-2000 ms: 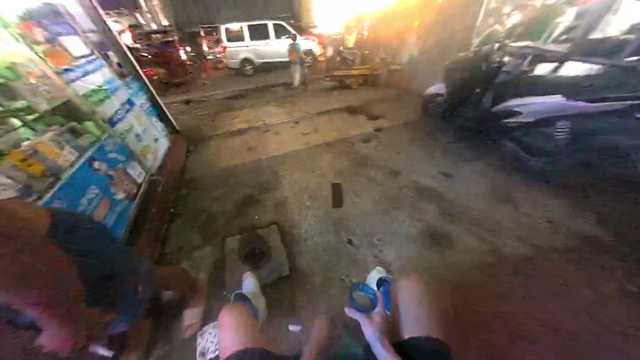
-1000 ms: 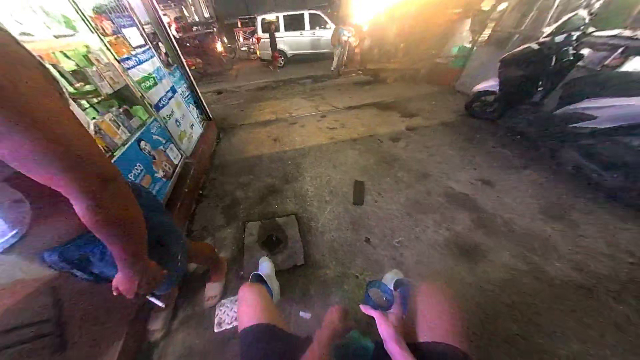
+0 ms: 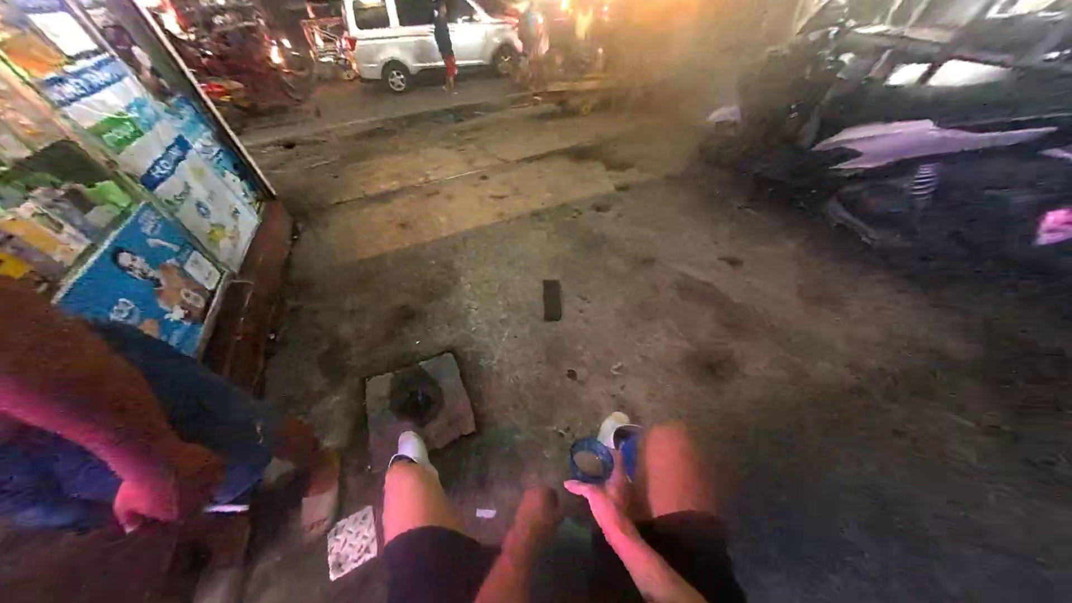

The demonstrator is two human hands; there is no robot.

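Observation:
My right hand (image 3: 615, 494) is around a round blue cup or tub (image 3: 591, 461), held over my right shoe, between my knees. Its top faces up and shows a pale greyish inside; what it holds cannot be told. Just left of it, my left hand (image 3: 536, 512) hangs low between my thighs, blurred, and its fingers cannot be made out. Both forearms come up from the bottom edge over my dark shorts (image 3: 440, 565).
At the left, another person's hand (image 3: 155, 498) hangs beside a lit glass display case (image 3: 117, 218). A square slab (image 3: 456, 402) with a dark centre lies before my left shoe (image 3: 412, 450). Motorcycles (image 3: 930, 142) stand right; a silver van (image 3: 431, 38) is beyond.
The cup stays in my right hand throughout. The other person's arm, raised across the left edge one second ago, now shows lower. The view has shifted.

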